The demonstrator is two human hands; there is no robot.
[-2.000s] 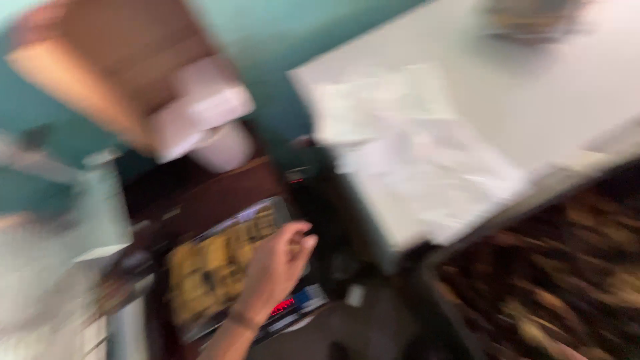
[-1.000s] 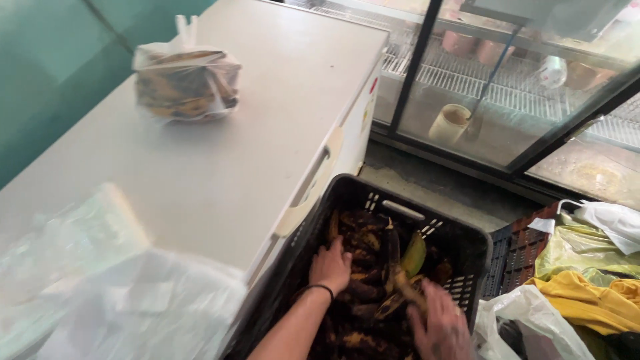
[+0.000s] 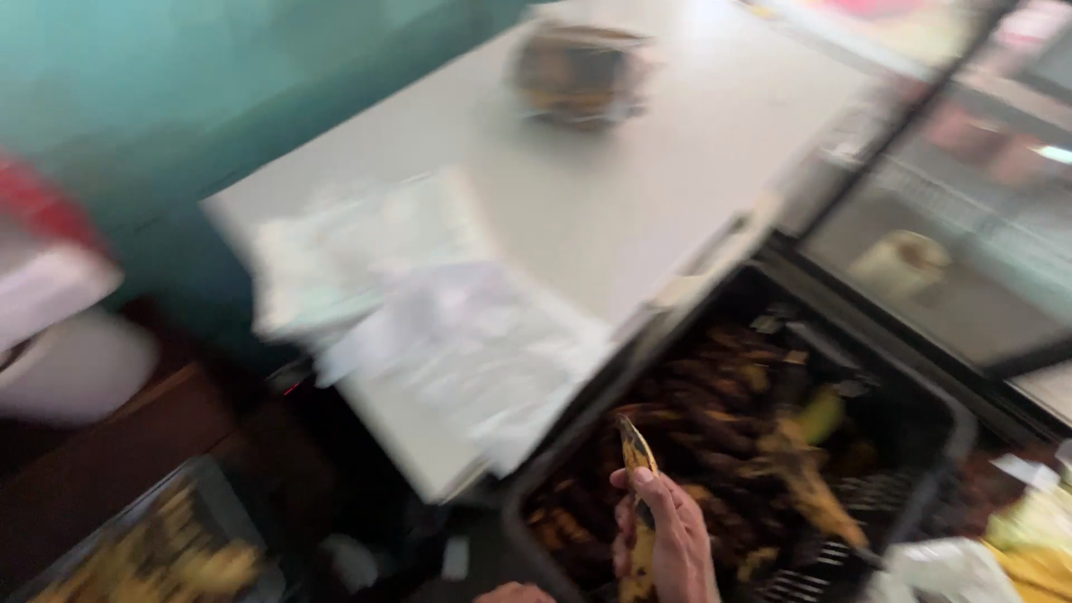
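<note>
My right hand (image 3: 670, 536) grips a yellow plantain with dark patches (image 3: 640, 469), its tip pointing up, above the left part of a black plastic crate (image 3: 963, 419). Dark, ripe plantains (image 3: 720, 419) fill much of the crate, with a greenish one (image 3: 821, 414) among them. Only the top of my left hand (image 3: 512, 594) shows at the bottom edge, left of the right hand; its fingers and anything in it are hidden. At the lower left, a tray (image 3: 213, 473) holds blurred yellow and dark fruit.
A white chest freezer lid (image 3: 586, 209) carries thin plastic bags (image 3: 469, 335) and a clear bag of plantains (image 3: 582, 75). A glass-door cooler (image 3: 946, 251) stands behind the crate. White and yellow bags (image 3: 1030, 544) lie at the lower right; a white container (image 3: 75, 368) is at the left.
Both hands were in the crate one second ago. Now my right hand holds a plantain above it, and my left hand is at the bottom edge. The view has swung left.
</note>
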